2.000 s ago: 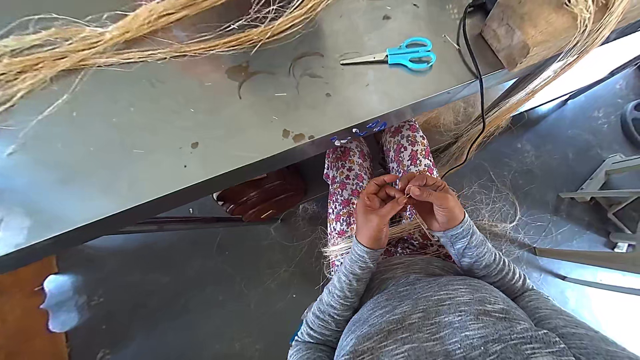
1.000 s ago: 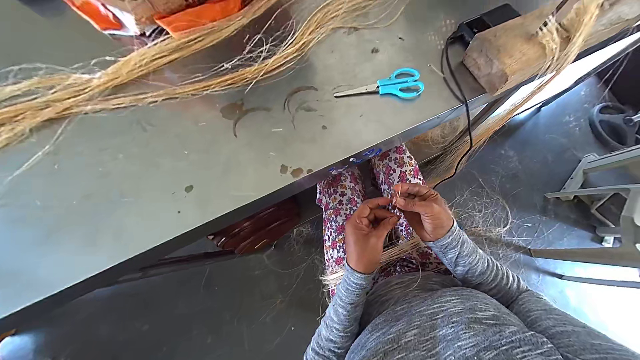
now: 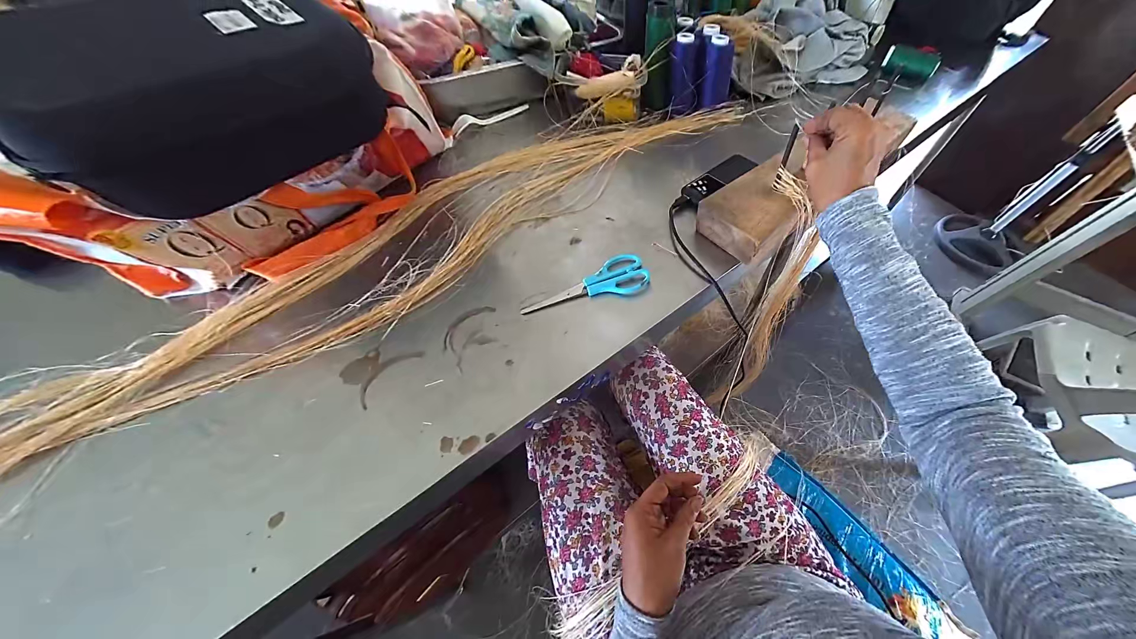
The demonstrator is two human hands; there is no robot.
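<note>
My right hand (image 3: 845, 153) is raised over a wooden block (image 3: 750, 209) with upright metal pins at the table's right end, its fingertips pinched beside a hank of pale fibre (image 3: 781, 284) hanging from the block. Whether it grips a strand cannot be told. My left hand (image 3: 658, 537) rests above my lap, thumb and fingers drawn together near a bundle of fibres (image 3: 738, 479) on my thighs; any thin strand in it is too fine to make out. Blue-handled scissors (image 3: 619, 276) lie on the grey table, left of the block. Long strands of tan fibre (image 3: 355, 302) stretch across the table.
A black device (image 3: 721, 177) with a cable lies beside the block. Blue thread cones (image 3: 715, 71), a metal tray (image 3: 484, 89) and cloths stand at the back. An orange and white bag (image 3: 346, 222) sits at left under a black item. A grey chair (image 3: 1078, 364) is at right.
My right hand has moved from beside my left hand over my lap up to the wooden block. My left hand stays over my lap. The view has swung to show more of the table's back.
</note>
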